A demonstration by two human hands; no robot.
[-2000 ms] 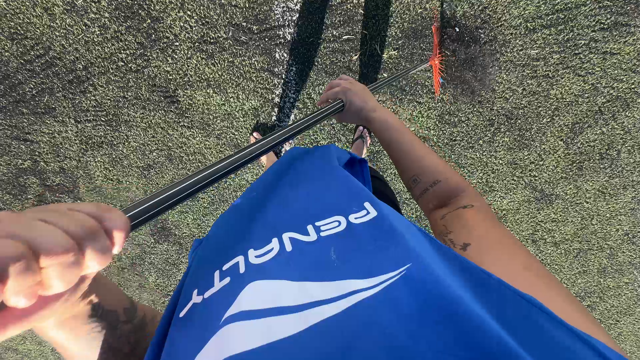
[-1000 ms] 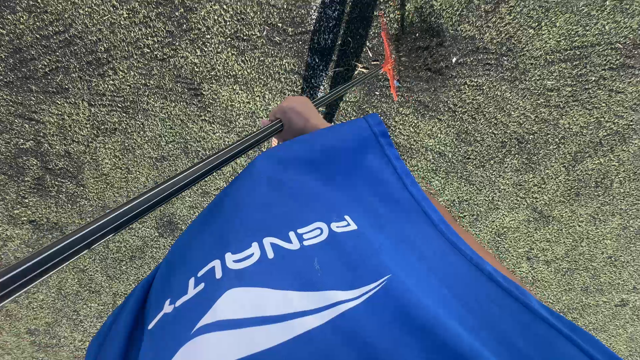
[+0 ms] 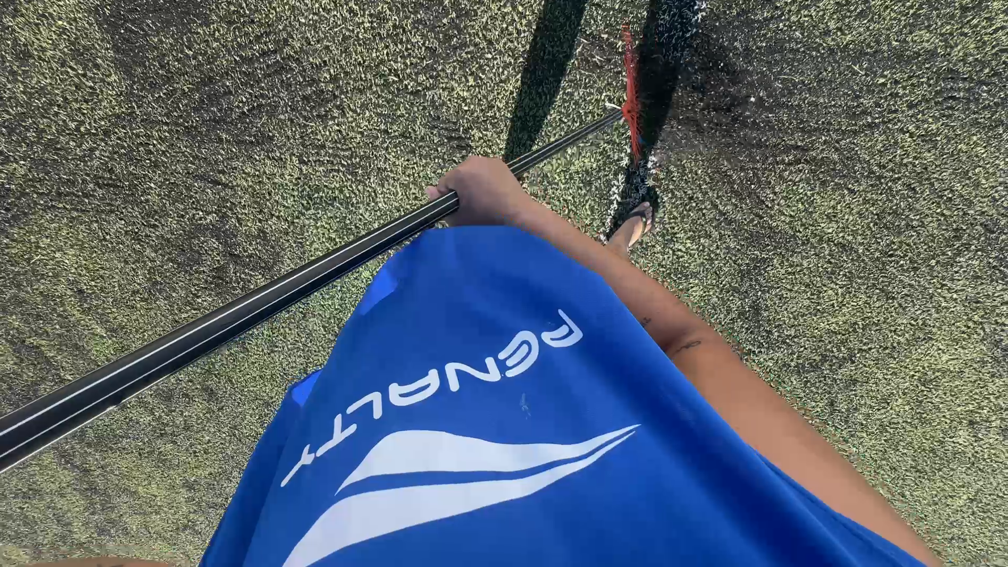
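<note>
My right hand (image 3: 484, 191) is closed around a long black pole with white stripes (image 3: 260, 303), just in front of the blue shirt I wear. The pole runs from the lower left edge up to a red bristled head (image 3: 631, 98), which rests on the turf at the upper middle. Pale bits show where pole and bristles meet. My left hand is out of view; only a sliver of skin shows at the bottom left edge. Whether it holds the pole's near end is hidden.
Green turf with dark granules (image 3: 850, 260) spreads all around. A bare foot in a sandal (image 3: 642, 224) stands below the bristled head. A white line (image 3: 618, 197), partly in dark shadow, runs beside the foot.
My left hand, on the pole two seconds ago, is out of view. My foot, hidden one second ago, shows again. The red head lies at another place against the shadows.
</note>
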